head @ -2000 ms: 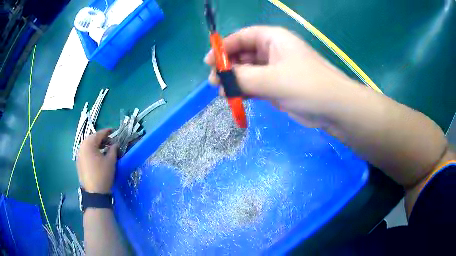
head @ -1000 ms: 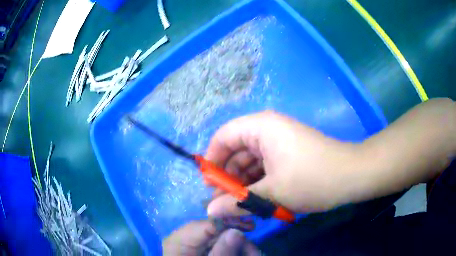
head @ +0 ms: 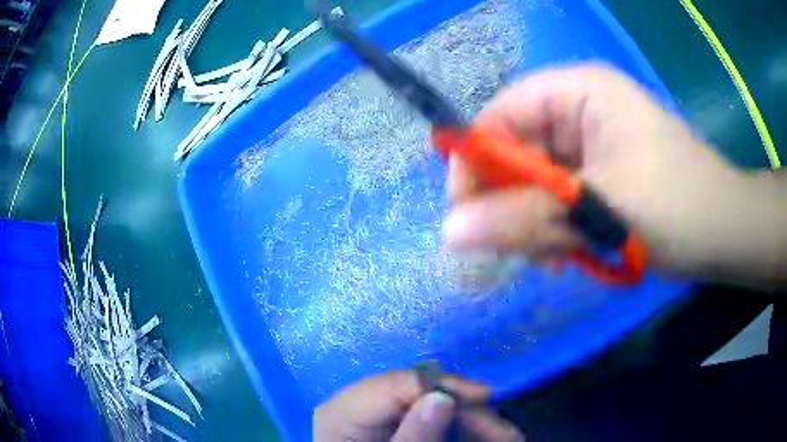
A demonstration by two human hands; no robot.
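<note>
My right hand [head: 578, 173] holds the trimming scissors [head: 509, 164] by their orange handles, above the right part of the blue catch tray [head: 216, 250]. The dark blades point up and left and look closed; they are blurred. My left hand [head: 406, 410] is at the bottom edge of the picture, over the tray's near rim. Its fingertips pinch a small dark grey end, likely a braided strip [head: 429, 373], mostly hidden in the fingers. Silvery-grey clippings [head: 380, 121] lie heaped in the tray's far part and scattered across its floor.
A smaller strip pile [head: 233, 82] lies beyond the tray's far left rim. A larger tangled strip pile [head: 112, 345] lies left of the tray, beside the deep blue bin [head: 30, 319]. A white sheet [head: 129, 19] is at the top left. Yellow tape lines [head: 742, 78] cross the green bench.
My left hand has left the smaller strip pile and come to the tray's near side, pinching a piece. My right hand came down toward it, then moved up and right with the scissors. The view has shifted.
</note>
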